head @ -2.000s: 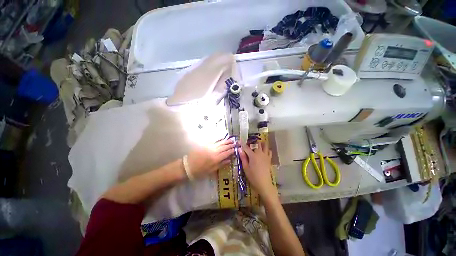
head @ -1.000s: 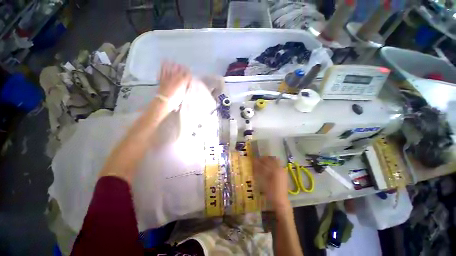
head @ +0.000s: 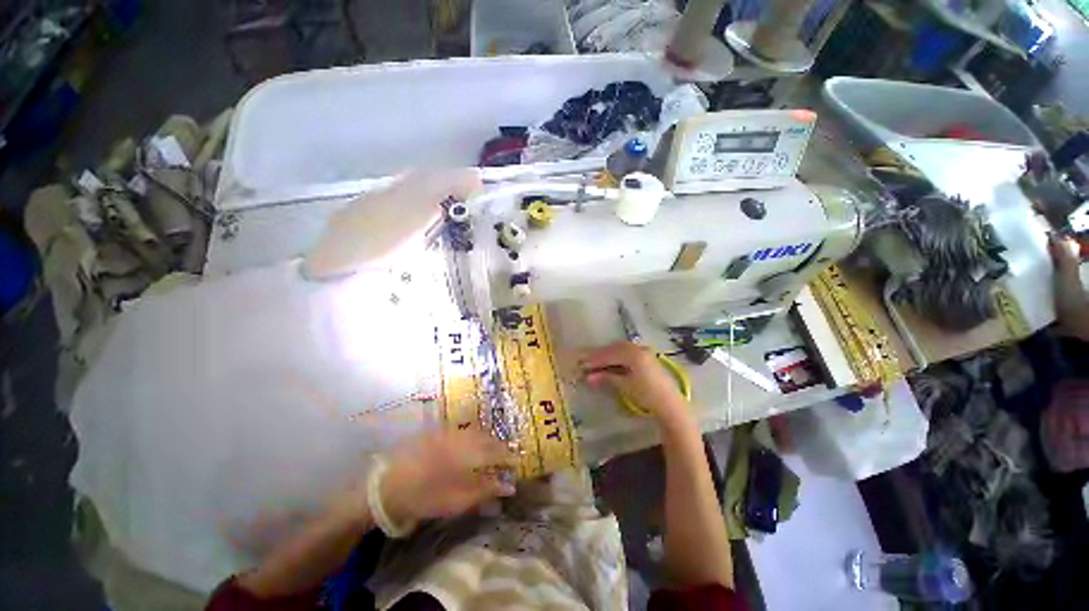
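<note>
A large off-white cut panel (head: 227,394) lies left of the needle area, with a short dark line near the yellow tape. A tan-pink piece (head: 376,227) lies at its back, beside the machine head. My left hand (head: 448,474), blurred, with a pale wristband, is low over the panel's front right and the tape's front end. Whether it holds anything is unclear. My right hand (head: 633,372) is right of the taped machine bed (head: 540,400), over the yellow-handled scissors (head: 671,388), which it partly covers. Something small and dark shows at its fingertips. The white sewing machine (head: 645,257) stands behind.
A long white tub (head: 358,125) with dark scraps stands behind the machine. Khaki bundles (head: 114,227) are at the left. A control panel (head: 743,153) and thread cone (head: 639,198) sit on top. A small tray (head: 791,368) is at right. Another person's hand (head: 1065,253) shows far right.
My left hand moved from the needle area to the tan-pink piece at the back, then forward to the front edge. My right hand moved right, off the needle area. The view has shifted rightward.
</note>
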